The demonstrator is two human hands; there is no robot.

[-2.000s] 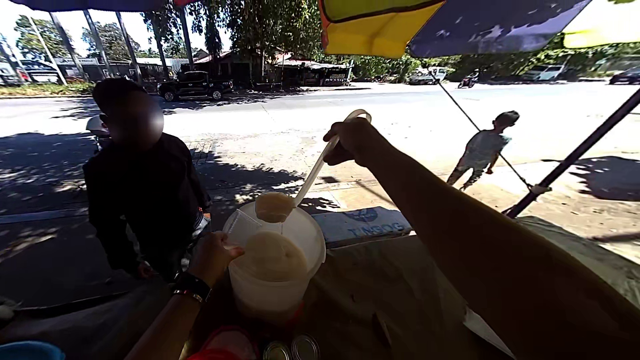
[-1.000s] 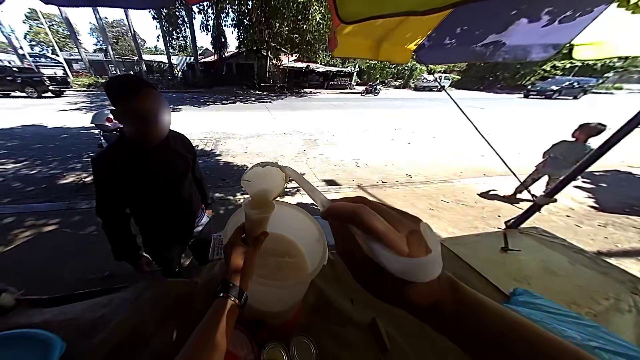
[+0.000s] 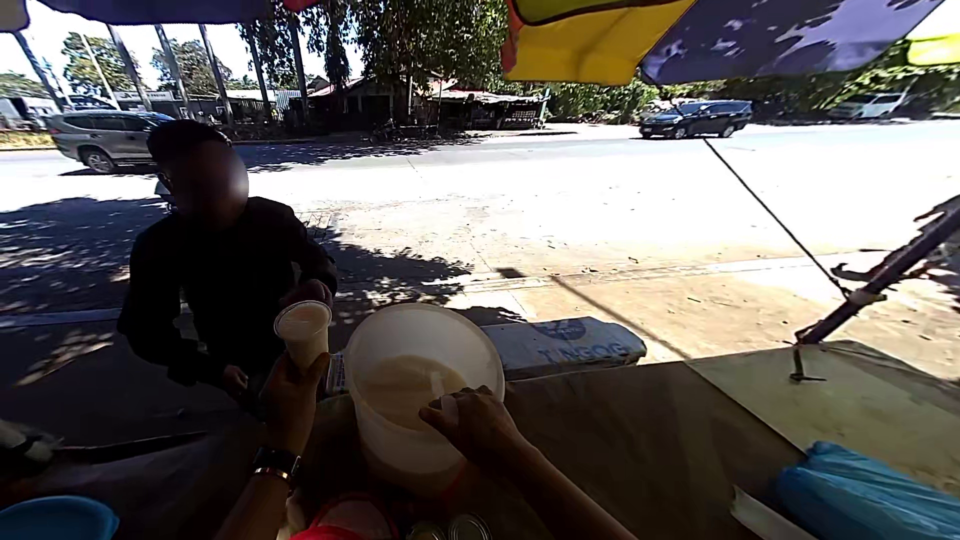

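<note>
My left hand holds a clear plastic cup filled with a pale, milky drink, left of a large translucent plastic bucket. Close behind the cup is the hand of a person in dark clothes; whether it touches the cup cannot be told. The bucket holds more of the pale liquid. My right hand, over the bucket's near right rim, is closed on the white ladle handle; the rest of the ladle is hidden in the bucket.
A red container and jar lids stand near the bucket's base. A blue basin is at lower left, a blue plastic bag at lower right. A slanted pole rises at right. Beyond, cars stand or pass on the road.
My left hand has raised the cup away from the bucket toward the person, whose hand has come up. My right hand has lowered the ladle from beside the cup into the bucket.
</note>
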